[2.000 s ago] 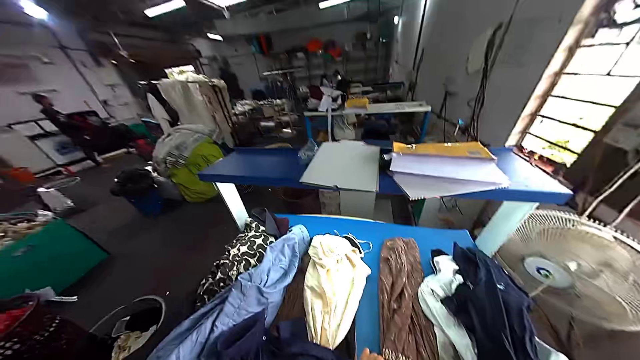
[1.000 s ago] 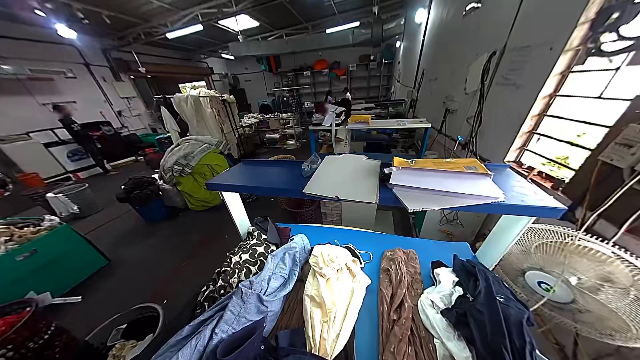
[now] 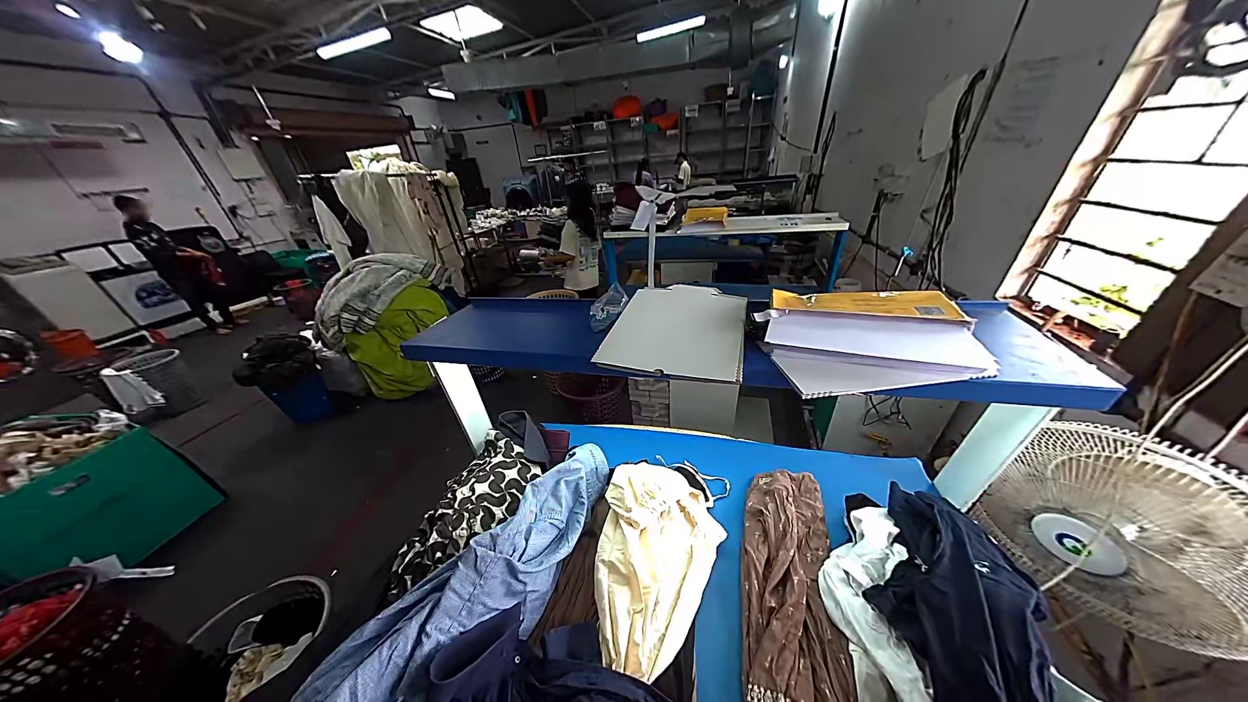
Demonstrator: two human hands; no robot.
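Neither of my hands shows in the head view. Garments lie side by side on a blue table. From the left come a black-and-cream patterned cloth, a light blue garment, and a cream garment with a drawstring near its top. A dark navy garment with buttons lies at the bottom edge, partly cut off. A brown patterned cloth, a white cloth and a navy garment lie to the right.
A raised blue shelf holds a grey board, papers and a yellow envelope. A pedestal fan stands right. Baskets and a green bin stand left. Other people are farther back, one near white machines.
A fingertip at the bottom edge two seconds ago is out of view now. The view has tilted up a little. The person at the far left now stands more upright.
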